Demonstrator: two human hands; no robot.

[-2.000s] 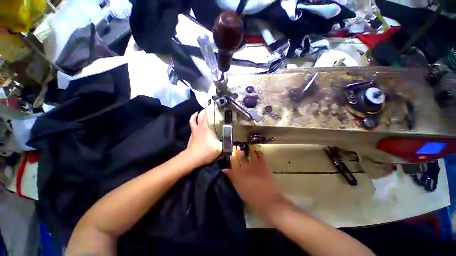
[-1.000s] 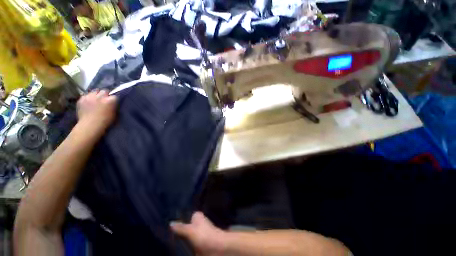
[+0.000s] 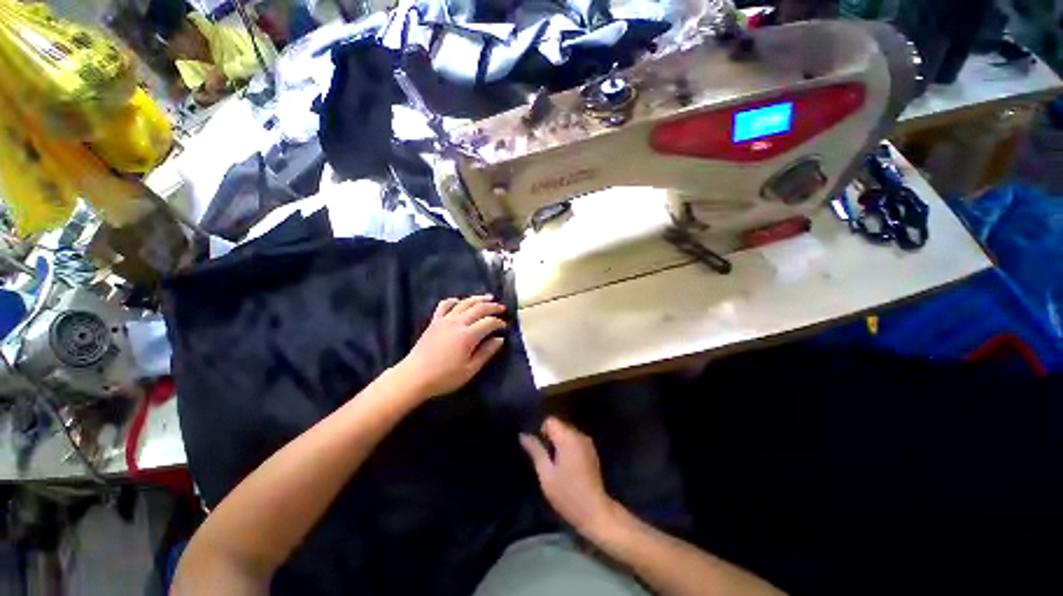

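The black garment piece (image 3: 315, 338) lies spread left of the lockstitch machine (image 3: 653, 128) and hangs over the table's front edge. My left hand (image 3: 458, 346) rests on the cloth, fingers together and palm down, near its right edge. My right hand (image 3: 568, 466) is lower, at the front, with thumb and finger pinching the cloth's right edge. The cloth's upper right corner is at the presser foot (image 3: 501, 250); whether the foot is down on it I cannot tell. The machine bed (image 3: 595, 250) is brightly lit.
Thread snips (image 3: 699, 247) lie on the bed. Black looped handles, possibly scissors (image 3: 895, 215), lie at the right. A black and white cut-piece pile (image 3: 513, 44) is behind. A second machine (image 3: 82, 338) stands left, below a yellow plastic bag (image 3: 82, 105). A red strip (image 3: 142, 428) hangs nearby.
The view has tilted up from the machine's top. The garment was drawn out left and is now spread flat. My left hand moved right, onto the cloth near the foot; my right hand moved up its edge.
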